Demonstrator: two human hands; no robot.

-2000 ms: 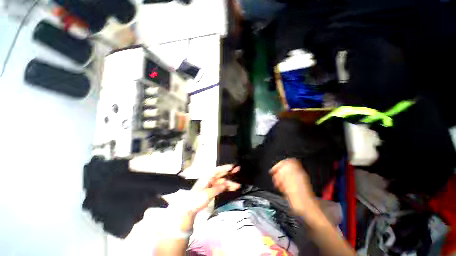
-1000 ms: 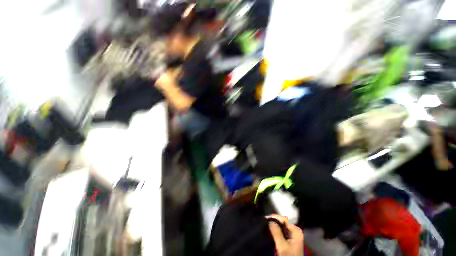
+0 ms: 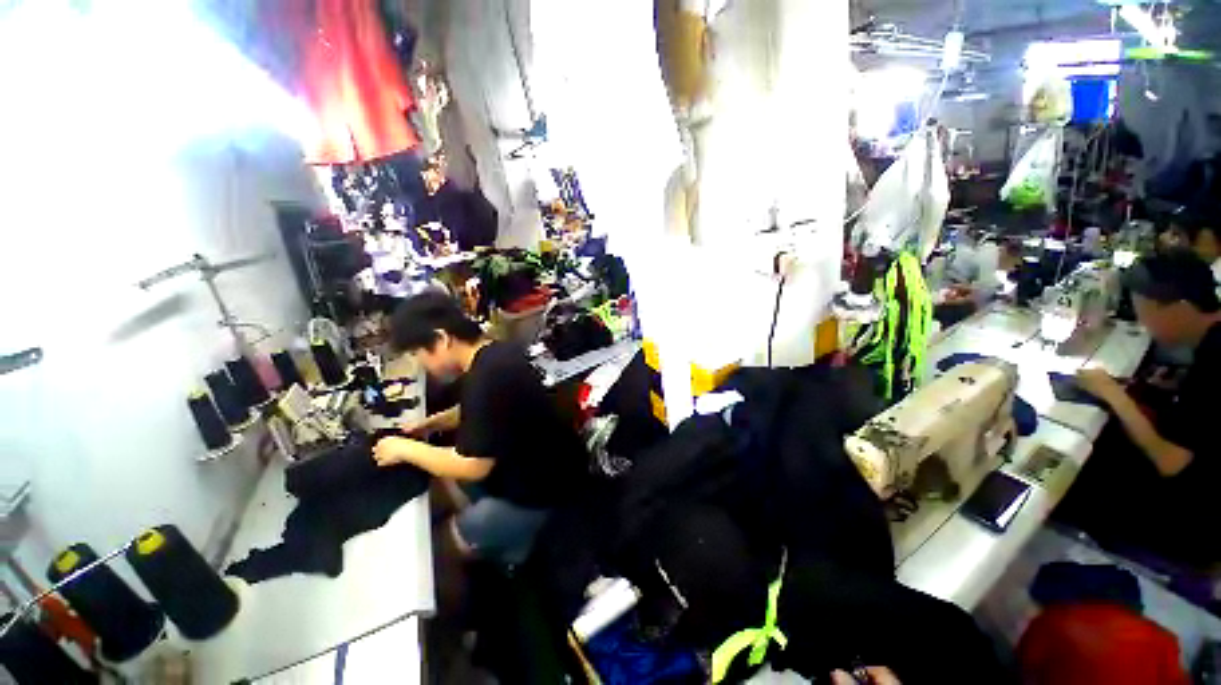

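Only the fingertips of my right hand [image 3: 868, 674] show, at the bottom edge right of centre, against black cloth; the picture's edge cuts off the rest, and I cannot tell whether they hold anything. My left hand is out of the picture. A large mound of black fabric pieces [image 3: 710, 488] lies in front. A neon yellow-green fabric strip [image 3: 758, 634] is knotted on the black cloth, left of my fingertips. A supply box with shiny blue contents [image 3: 643, 661] is cut off at the bottom.
A person in black [image 3: 509, 428] handles black cloth [image 3: 335, 502] on a white table at left. Thread cones [image 3: 184, 581] stand at lower left. A sewing machine [image 3: 937, 435] and dark phone-like slab [image 3: 998, 499] are at right, with another person [image 3: 1178, 361] beyond. Red cloth [image 3: 1098, 648] lies lower right.
The view has swung up from my overlock machine and lap to the room. My left hand has left the picture. My right hand has dropped to the bottom edge.
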